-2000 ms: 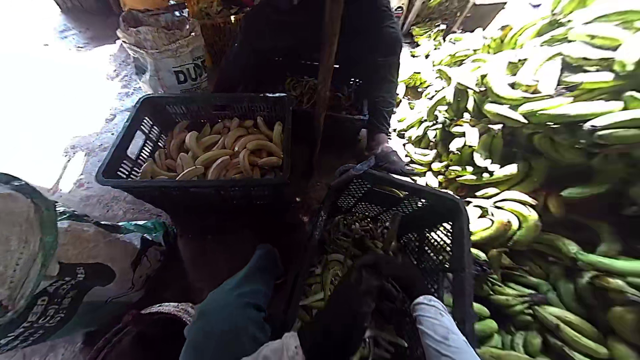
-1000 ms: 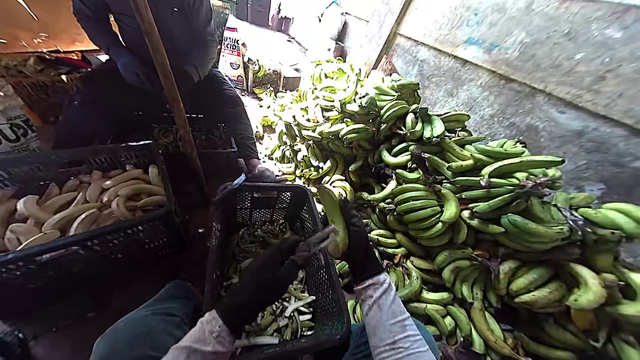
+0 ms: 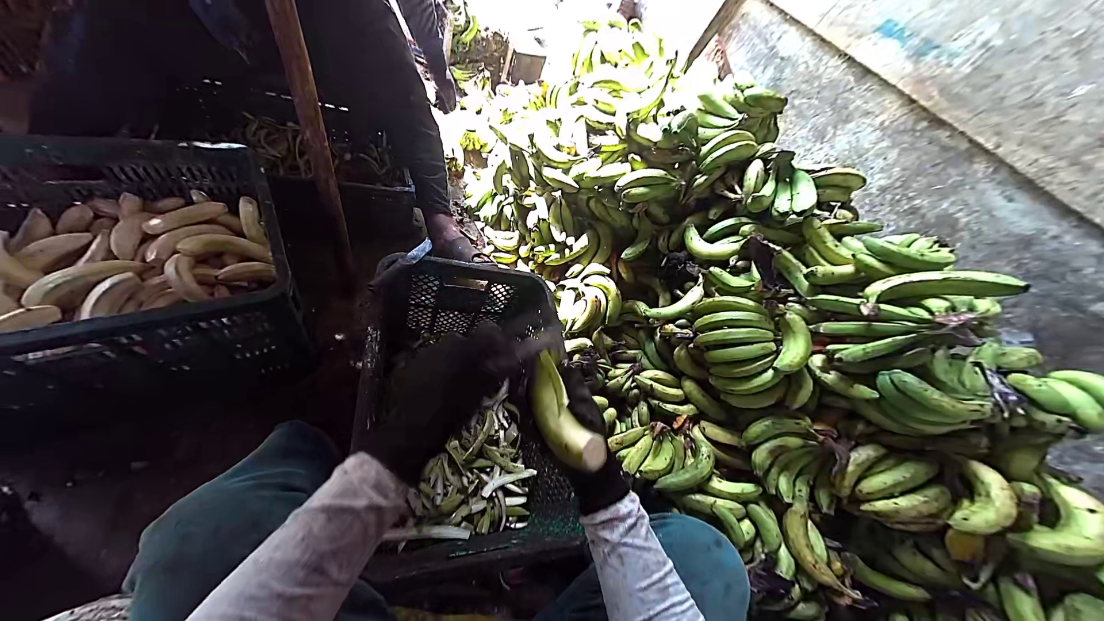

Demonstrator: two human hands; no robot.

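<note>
My left hand [image 3: 448,392], in a dark glove, is over the black plastic crate [image 3: 552,517] of green peels [image 3: 483,483]. It grips a small knife, whose blurred blade [image 3: 528,338] points at the top of a green plantain [image 3: 556,418]. My right hand [image 3: 595,457], also gloved, holds that plantain upright and slightly tilted at the crate's right rim. The plantain has a pale cut lower end and a slit in its skin. My left fingers and the knife's handle are dark and blurred.
Peeled plantains [image 3: 121,259] fill a black crate [image 3: 285,319] at left. Unpeeled green plantains [image 3: 742,345] are heaped at right beside a concrete wall [image 3: 931,138]. A wooden pole [image 3: 306,112] stands before a co-worker's dark-clothed leg [image 3: 405,112] and another peel crate [image 3: 371,185].
Two seconds ago both hands were low in the peel crate; one second ago my right hand held up a green plantain beside the knife. The plantain now sits lower against the crate's rim.
</note>
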